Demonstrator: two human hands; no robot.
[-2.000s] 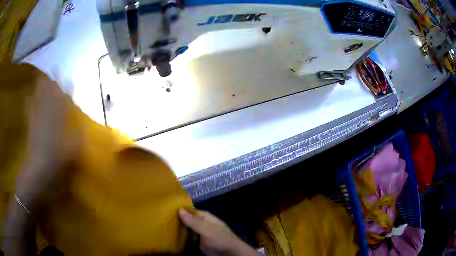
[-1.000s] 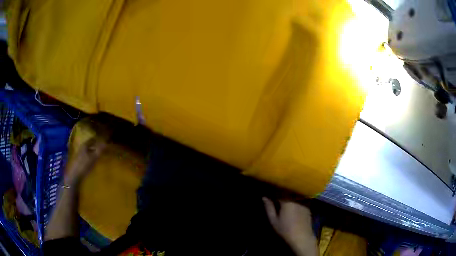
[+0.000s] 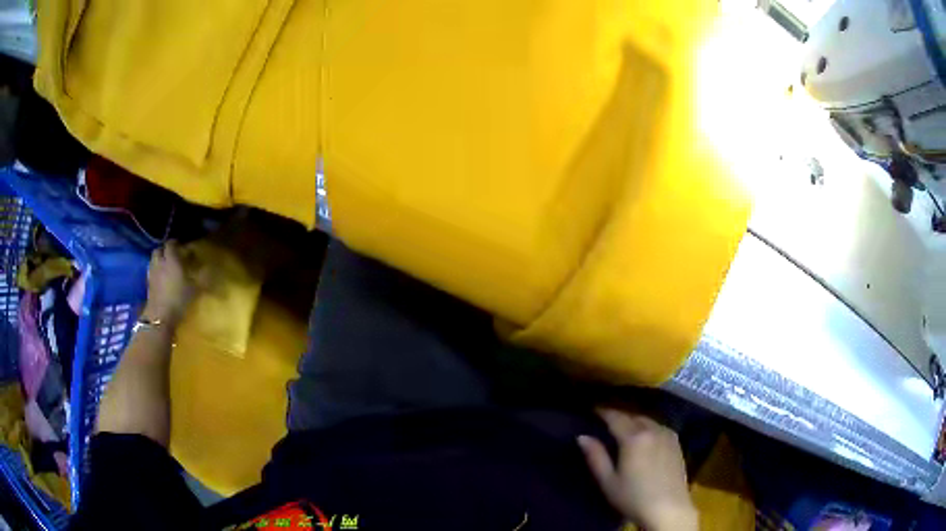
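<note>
Mustard-yellow cloth panels [image 3: 446,135] lie across the white table and over its front edge, with a narrow gap between two of them. My left hand [image 3: 171,285] is below the table edge at the left, at a smaller yellow piece [image 3: 230,311] above a yellow pile [image 3: 223,404]; its fingers are blurred and dark, so its hold is unclear. My right hand [image 3: 641,467] is at lap level below the table edge, fingers apart, with nothing seen in it. The sewing machine head [image 3: 882,62] is at the upper right beside the bright lamp glare.
A blue slotted crate [image 3: 104,322] stands at the left. Another blue crate [image 3: 21,270] at the far left edge holds pink and yellow cloth. A ruler strip [image 3: 799,415] runs along the table's front edge. More yellow cloth [image 3: 723,487] hangs at the lower right.
The view has swung from the machine to the lap and left side. Since one second ago, a smaller yellow piece shows by my left hand, and a gap has opened between the panels on the table.
</note>
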